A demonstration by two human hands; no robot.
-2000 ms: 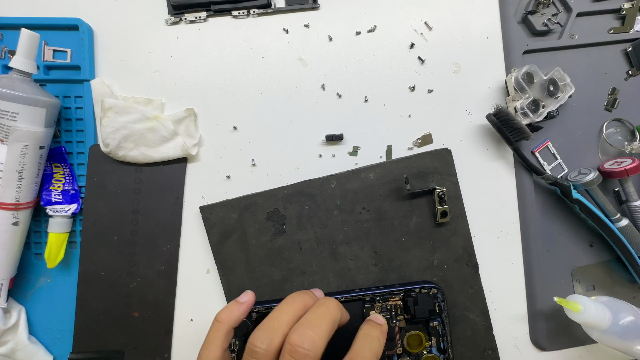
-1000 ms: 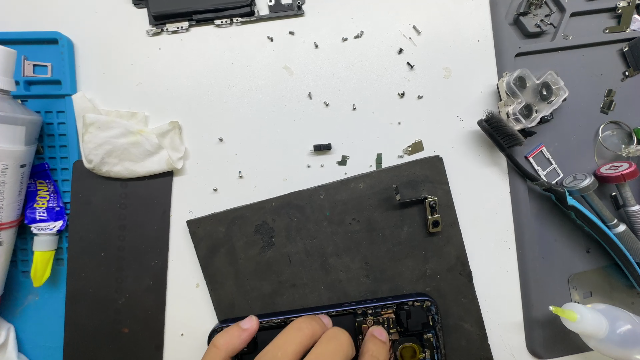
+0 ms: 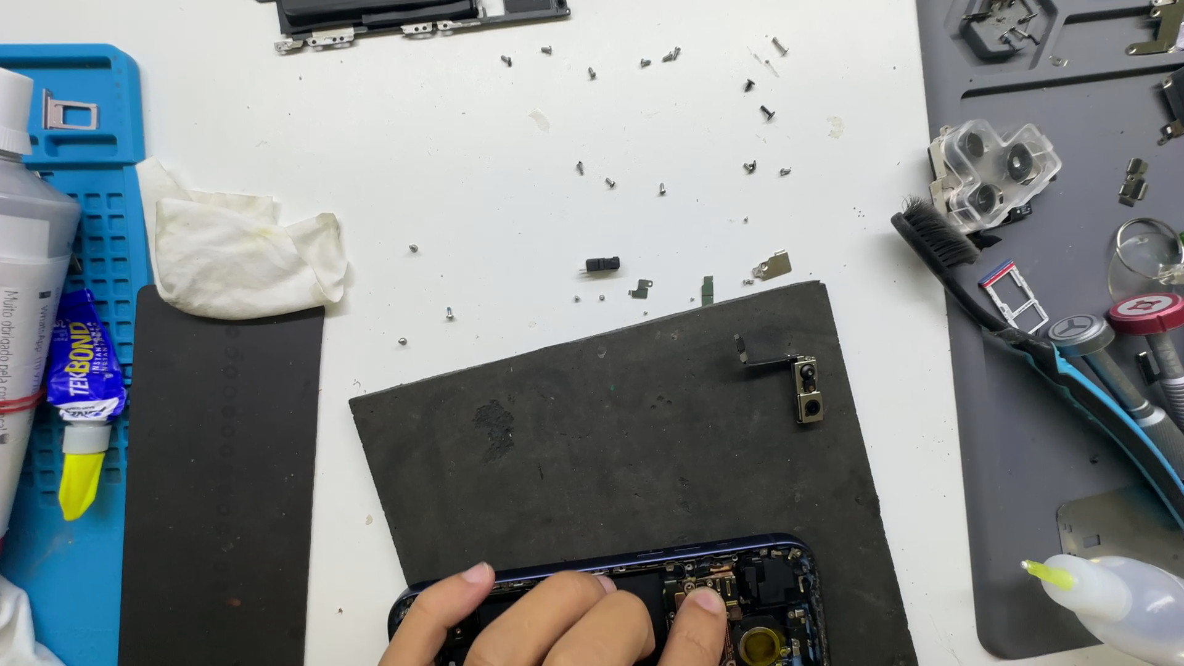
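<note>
An opened smartphone [image 3: 772, 559] with a dark blue frame lies at the bottom on a dark mat [image 3: 592, 444]. My left hand [image 3: 573, 615] rests on it; the leftmost finger lies over its upper edge, the middle fingers are bent, and the rightmost fingertip touches small inner parts near a round yellowish piece [image 3: 760, 646]. The thumb is hidden below the frame. My right hand is out of view. Up and to the right of the phone, a dual camera module [image 3: 807, 390] with a flex cable lies on the mat.
Small screws [image 3: 645, 63], metal brackets [image 3: 773, 265] and a black part [image 3: 602, 265] lie above the mat. A cloth [image 3: 245, 250], glue tube [image 3: 83, 370] and large bottle [image 3: 23, 324] stand left. At right are a brush [image 3: 999, 324], SIM tray [image 3: 1013, 294], screwdrivers [image 3: 1082, 335] and nozzle bottle [image 3: 1101, 592].
The view has shifted slightly. My left hand stays on the phone, its fingers in nearly the same pose.
</note>
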